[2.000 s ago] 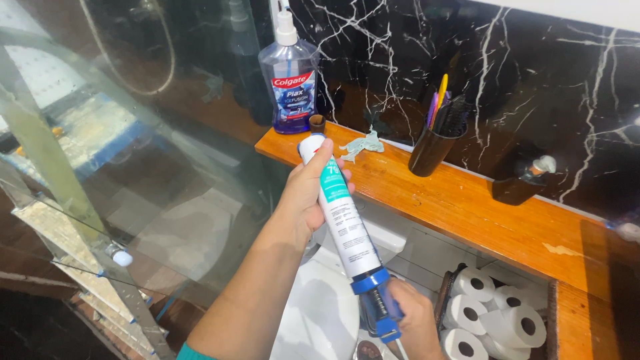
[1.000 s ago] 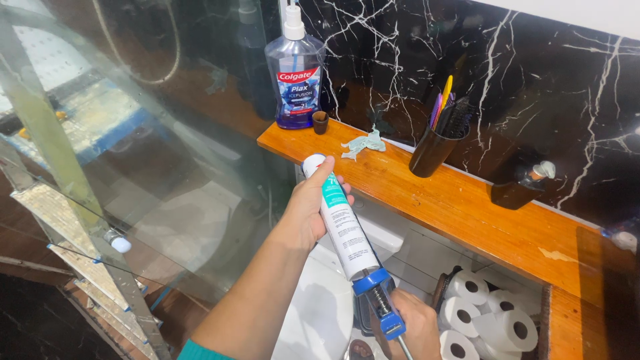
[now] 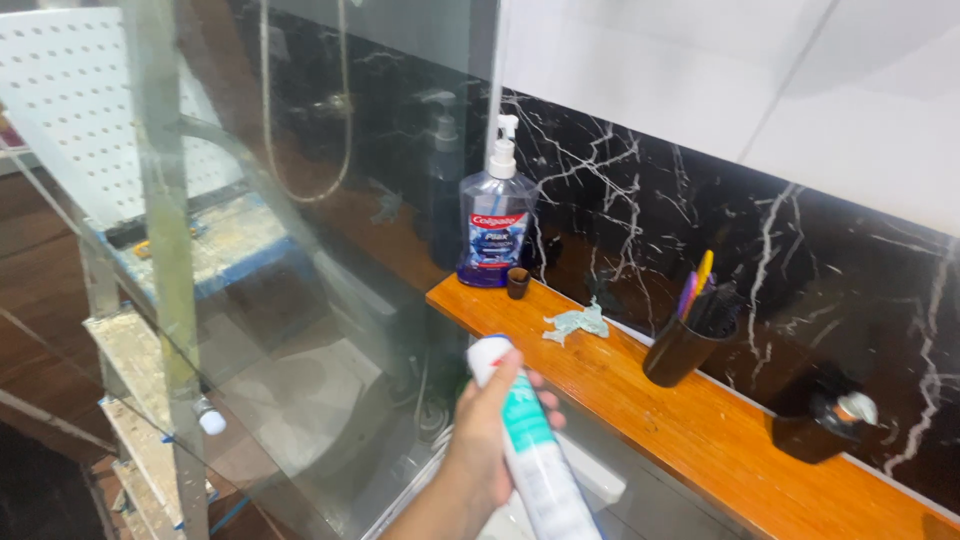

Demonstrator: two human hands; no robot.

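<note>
My left hand (image 3: 487, 435) is closed round the upper part of a white and green sealant cartridge (image 3: 536, 450), its thumb near the white top end. The cartridge tilts up and to the left, and its lower end runs out of the frame. My right hand is out of view. Just beyond the cartridge runs an orange-brown wooden shelf (image 3: 622, 390). On it stand a Colgate mouthwash pump bottle (image 3: 495, 232) and a small dark cup (image 3: 518, 283), with a crumpled pale green scrap (image 3: 577, 322) to their right.
A black holder (image 3: 675, 352) with combs or brushes and a dark container (image 3: 810, 435) stand farther right against the black marble wall. At left is a glass panel (image 3: 375, 300), with a stained stepladder (image 3: 139, 375) seen there. A white toilet part (image 3: 592, 469) shows below the shelf.
The view has tilted up and to the left. My right hand and the blue caulking gun frame, seen at the cartridge's lower end before, are now out of frame.
</note>
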